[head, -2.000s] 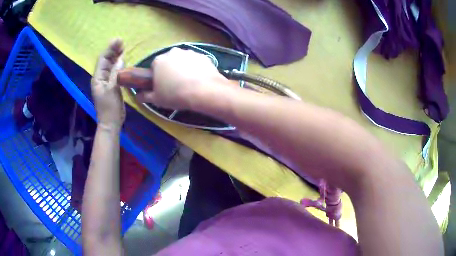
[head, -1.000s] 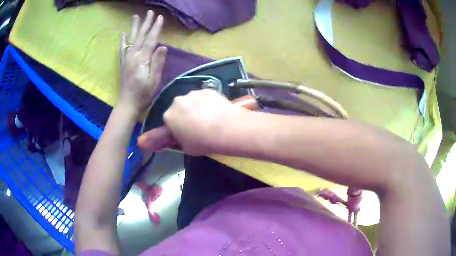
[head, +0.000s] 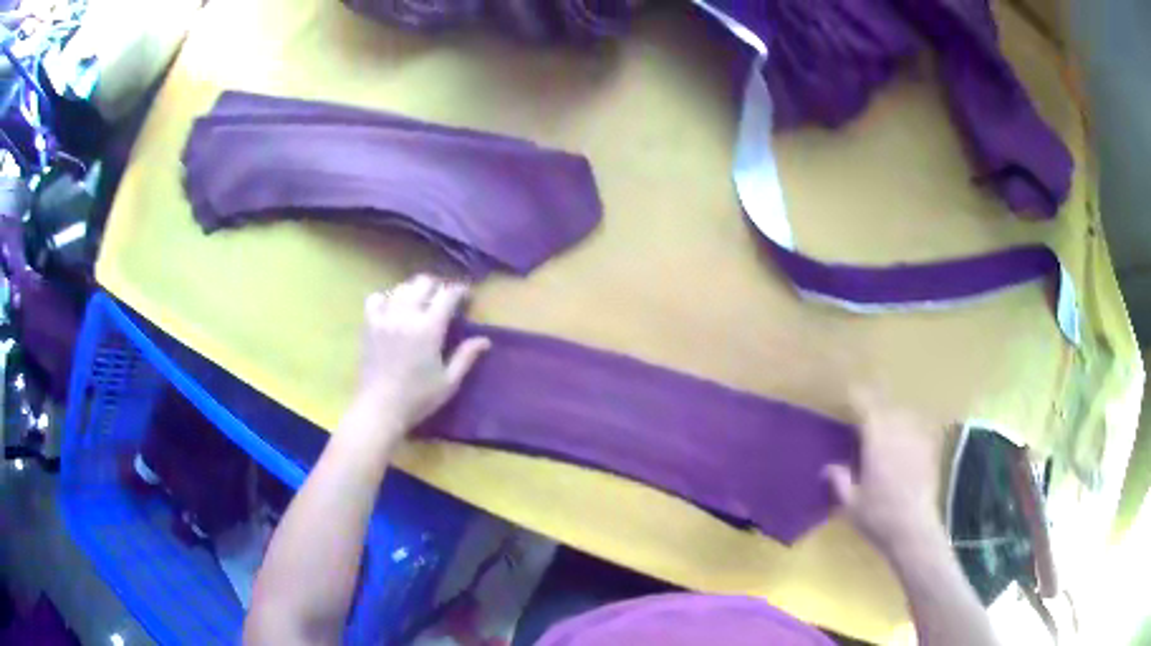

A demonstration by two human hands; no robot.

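Note:
A purple collar piece (head: 644, 414) lies flat on the yellow table near me, long and slightly curved. My left hand (head: 417, 347) is on its left end, fingers bent, thumb on the cloth. My right hand (head: 890, 467) is at its right end, slightly blurred, with thumb and fingers at the edge. The steam iron (head: 995, 505) stands at the right beyond my right hand, partly cut by glare. A stack of similar purple pieces (head: 391, 177) lies farther off at the left.
The yellow table (head: 656, 284) holds a curving purple and white strip (head: 909, 280) at the right. A purple fabric heap (head: 820, 57) lies at the far side. A blue basket (head: 189, 391) with dark cloth is below the near left edge.
The iron has moved from under my right hand to the right side, and my right hand has let it go. Both hands are now at the collar piece's ends. The view has shifted.

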